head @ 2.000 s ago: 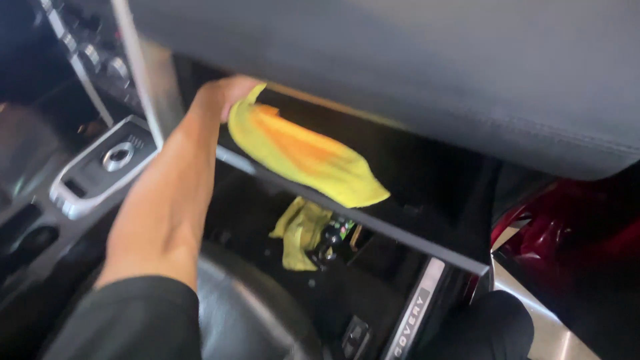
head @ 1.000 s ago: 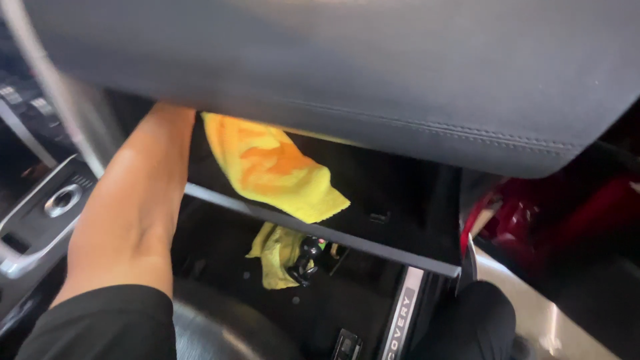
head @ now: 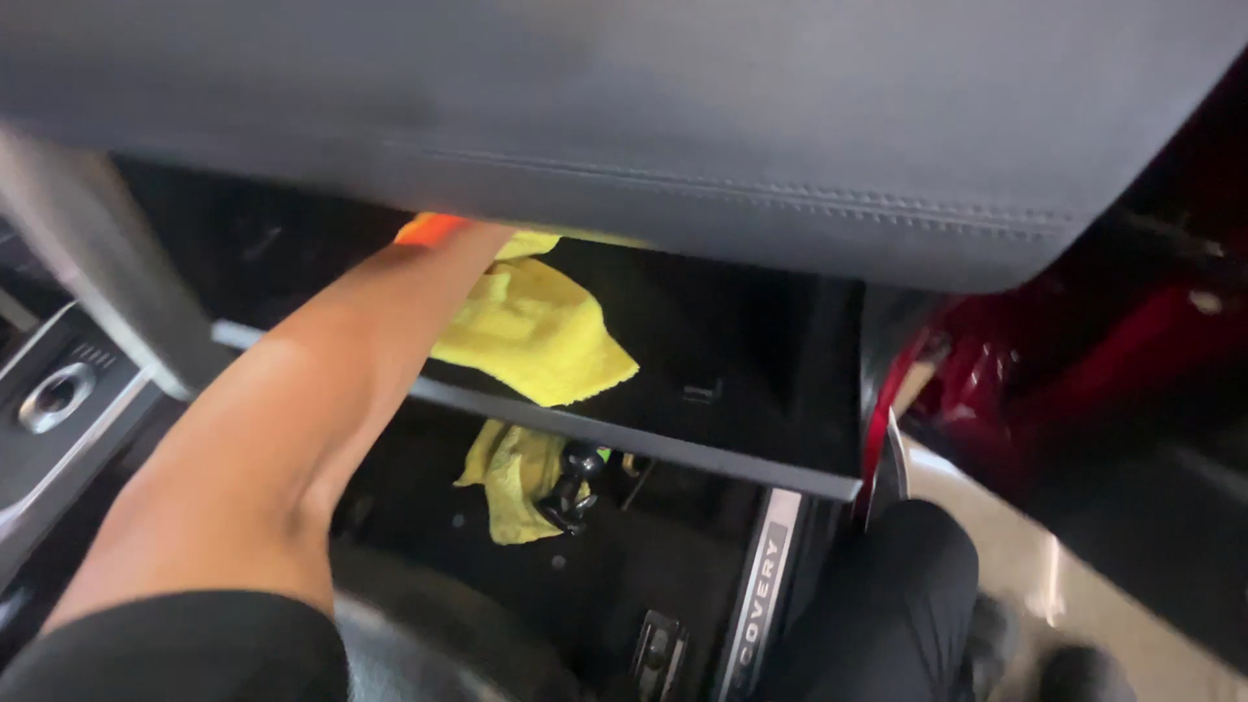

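My left arm reaches from the lower left into a dark, open glove compartment (head: 760,390) under the padded dashboard (head: 624,127). The hand itself is hidden beneath the dashboard's edge, so its grip cannot be seen. Against the wrist and forearm lies a yellow microfiber cloth (head: 541,336), its free end draped over the compartment's floor near the front lip. An orange glow shows beside the wrist. My right hand is out of view. Below, a second yellow cloth (head: 522,487) rests on the dark footwell floor, touching a black glossy object (head: 582,478).
A door sill plate (head: 765,595) with lettering runs along the lower right, beside a dark-clothed knee (head: 907,565). The red door frame (head: 985,370) stands at the right. At the left are the centre console with a round knob (head: 57,398) and a grey trim pillar (head: 107,263).
My left arm has moved right and deeper under the dashboard, where the hand has gone out of sight. The upper cloth has shifted and now shows mostly yellow. The view has come closer.
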